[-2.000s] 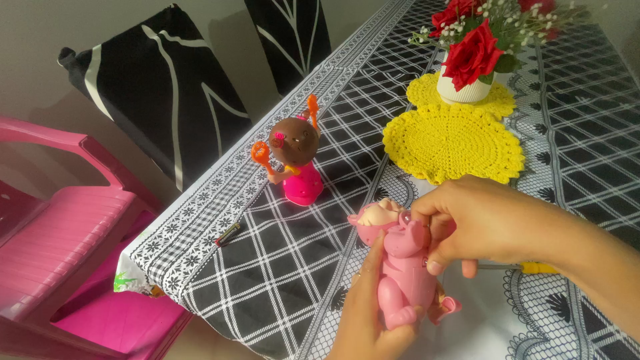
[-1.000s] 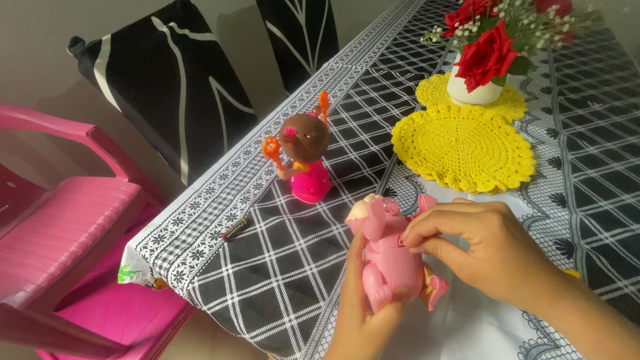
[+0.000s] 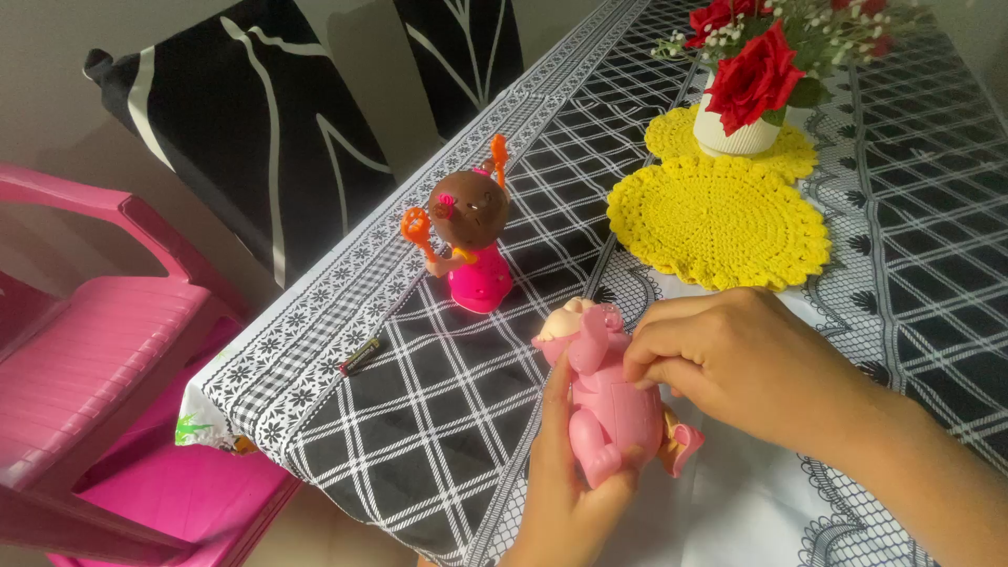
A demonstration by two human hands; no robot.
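Observation:
A pink plastic toy figure [image 3: 622, 405] with a cream-coloured part at its head lies in my left hand [image 3: 571, 480], whose thumb and fingers wrap its lower body. Fine panel lines show on its surface. My right hand [image 3: 728, 362] is at the toy's upper right side, fingertips bent together against it; whether they pinch a part is hidden. Beyond the toy stands a brown-headed doll [image 3: 470, 224] in a bright pink dress with orange pieces at its raised hands. A small battery [image 3: 361, 357] lies on the tablecloth left of the toy.
A black-and-white patterned tablecloth [image 3: 394, 441] covers the table. Yellow crocheted mats [image 3: 720, 224] lie beyond my right hand, with a white ribbed vase [image 3: 728, 126] of red roses [image 3: 754, 79] on them. Pink plastic chairs [image 3: 94, 354] and black-covered chairs [image 3: 244, 134] stand along the left side.
The pink toy has been turned in my left hand, and its panel lines now show more plainly. My right fingertips have stayed around its upper part. The doll and battery have stayed in place.

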